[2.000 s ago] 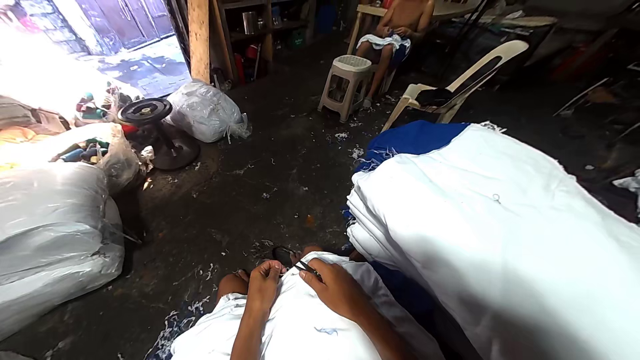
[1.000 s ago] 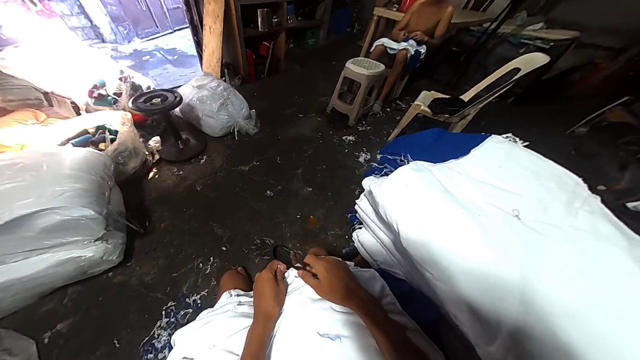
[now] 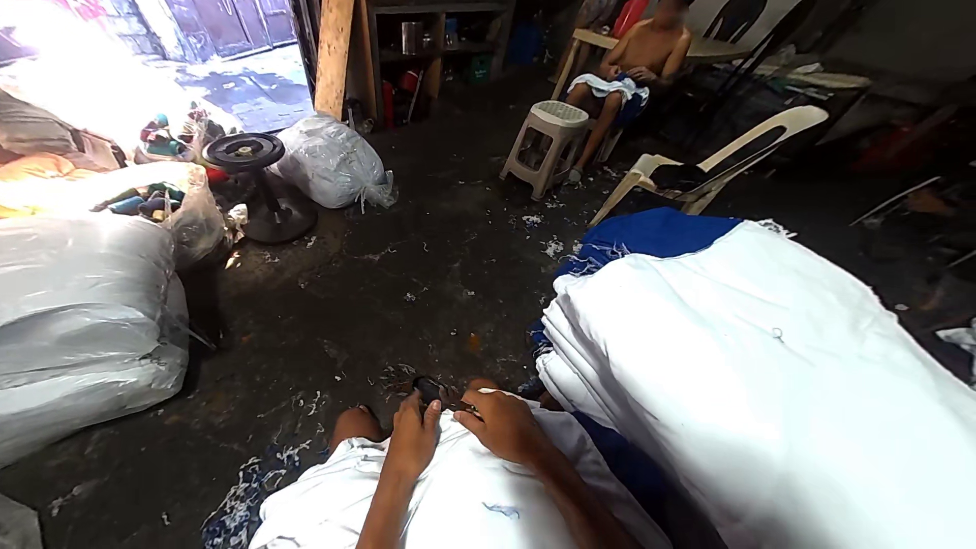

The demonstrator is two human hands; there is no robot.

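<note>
White cloth [image 3: 457,488] lies over my lap, with a short blue mark or thread on it. My left hand [image 3: 415,435] pinches the far edge of this cloth near my knees. Close to its right, my right hand [image 3: 503,423] is curled at the same edge, with a small dark tool partly showing at its fingers; its kind cannot be told here. A thick stack of white cloth [image 3: 709,343] with frayed edges stands at my right, and blue cloth [image 3: 663,232] shows at its far end.
Plastic-wrapped bundles [image 3: 84,305] fill the left side. Beyond are a black round stand [image 3: 244,152], a tied plastic bag [image 3: 332,160], a plastic stool [image 3: 557,122] and a plastic chair [image 3: 762,145]. A seated person [image 3: 648,53] handles cloth at the back. Thread scraps [image 3: 244,496] litter the floor.
My hands have shifted slightly along the cloth edge. The dark tool between them, plainer two seconds ago, is now mostly hidden by my right hand.
</note>
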